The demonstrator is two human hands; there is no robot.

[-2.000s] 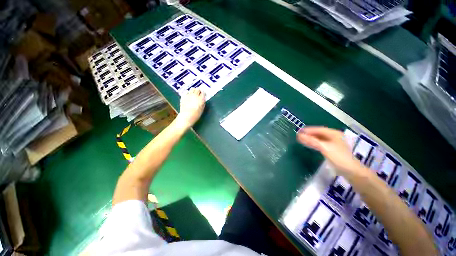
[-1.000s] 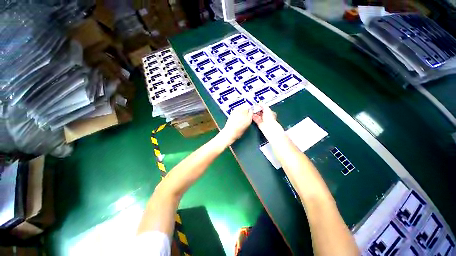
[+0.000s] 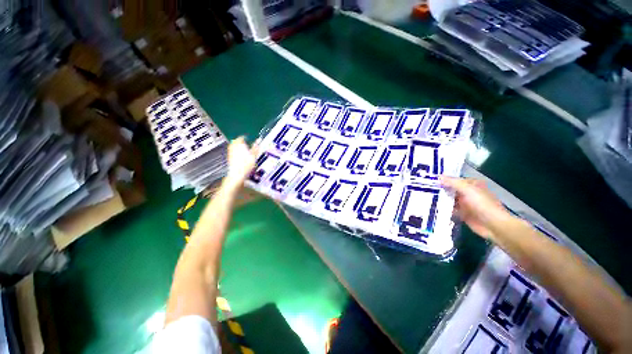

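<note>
A clear blister tray [image 3: 350, 155] with three rows of flat electronic parts, white with dark borders, is held up over the green bench, tilted. My left hand [image 3: 240, 157] grips its left edge. My right hand [image 3: 472, 205] grips its right edge; some fingers are hidden by the tray. Another tray of the same parts [image 3: 481, 325] lies on the bench at the lower right, partly behind my right forearm and cut off by the frame.
A tray stack [image 3: 183, 131] stands beyond the bench's left edge. Bagged trays [image 3: 513, 34] lie on the rear bench. A white post [image 3: 255, 21] stands at the bench's far end. Cartons [image 3: 90, 214] and bagged stacks fill the floor at left. Yellow-black tape marks the floor.
The tray that lay flat at the far end of the bench is now lifted and moved nearer and right. My hands, close together at its near corner a second ago, are now apart on opposite edges.
</note>
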